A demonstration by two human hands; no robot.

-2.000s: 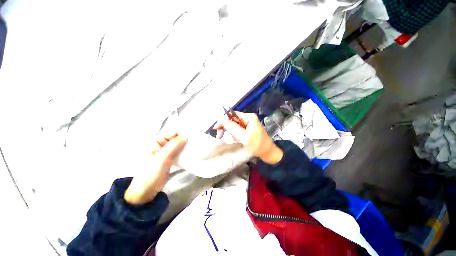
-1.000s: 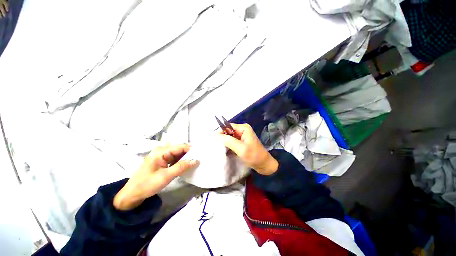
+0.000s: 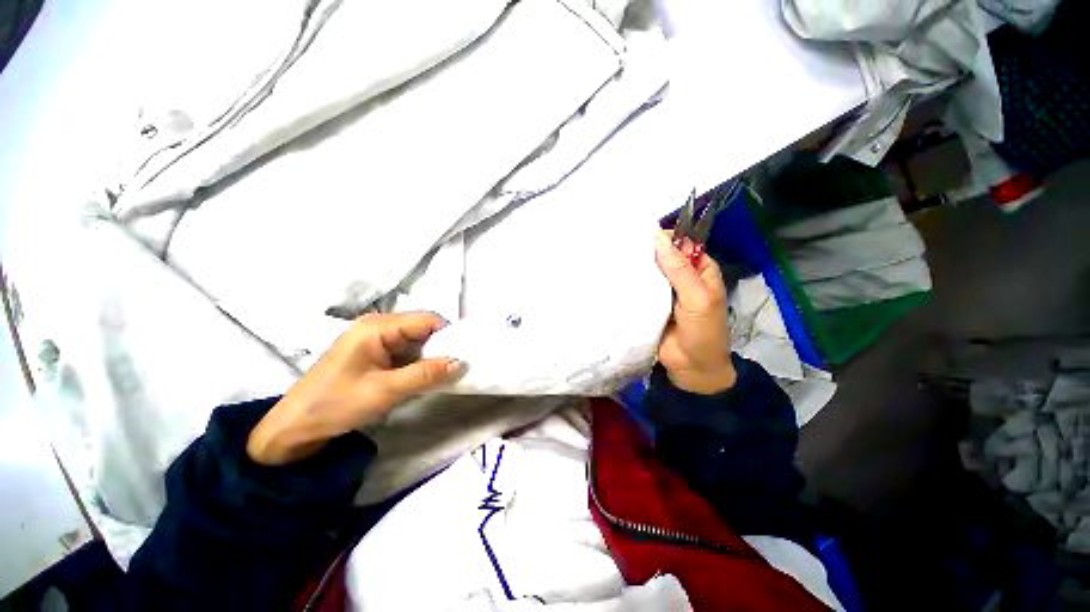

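A pale off-white garment (image 3: pixel 359 167) is spread over the white table and down to my lap. My left hand (image 3: pixel 389 371) pinches its near edge between thumb and fingers. A small round metal button (image 3: pixel 514 320) shows on the cloth between my hands. My right hand (image 3: pixel 696 305) is at the garment's right end and holds thread snips (image 3: pixel 693 231) with a red grip, dark blades pointing up and parted. My right fingers are partly hidden, and I cannot tell how they hold the cloth.
A blue crate (image 3: pixel 783 287) with pale cloth and a green crate (image 3: pixel 855 323) stand beyond the table's right edge. More pale garments (image 3: pixel 896 72) hang over the far right corner. A cloth heap (image 3: pixel 1040 418) lies on the dark floor. Part of a person in dark checked clothing (image 3: pixel 1052 120) is at upper right.
My right hand has moved right and up with the snips, away from my left hand. The cloth edge between the hands is now stretched longer, and its button shows. My left hand stays nearly in place.
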